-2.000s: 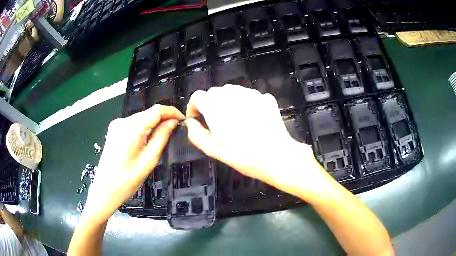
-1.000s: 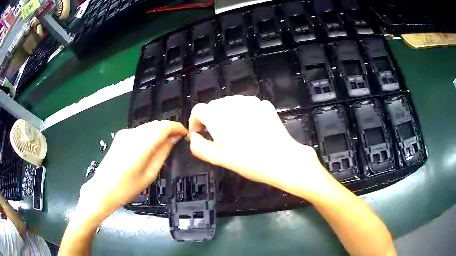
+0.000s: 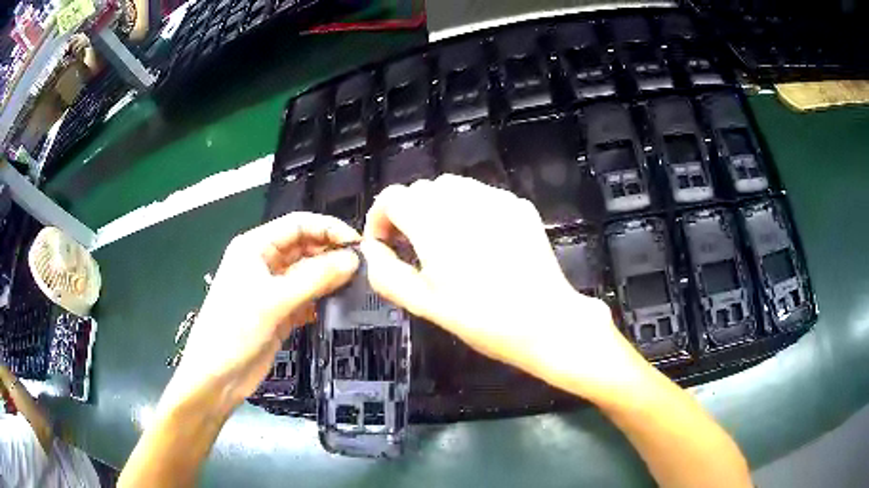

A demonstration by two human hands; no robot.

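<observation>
A black phone housing (image 3: 367,386) is held over the front left part of the glossy black blister tray (image 3: 548,157), its windowed end pointing toward me. My left hand (image 3: 276,295) holds the housing's far end, thumb and forefinger at its top edge. My right hand (image 3: 467,248) meets it there, thumb and forefinger pinched together at the same end. Any small part between the fingertips is too hidden to tell. The tray holds rows of similar housings; one pocket in the middle row looks plain and dark.
Loose small parts (image 3: 184,334) lie on the green bench left of the tray. A cream fan (image 3: 64,271) stands at the far left. A yellowish board (image 3: 824,93) is at the right. Other trays (image 3: 224,33) are behind. A person's white clothing (image 3: 33,453) shows at lower left.
The view has shifted, so the tray appears farther right. Both hands stay at the housing's far end. The left fingers have bent more and the left thumb lies more across the end.
</observation>
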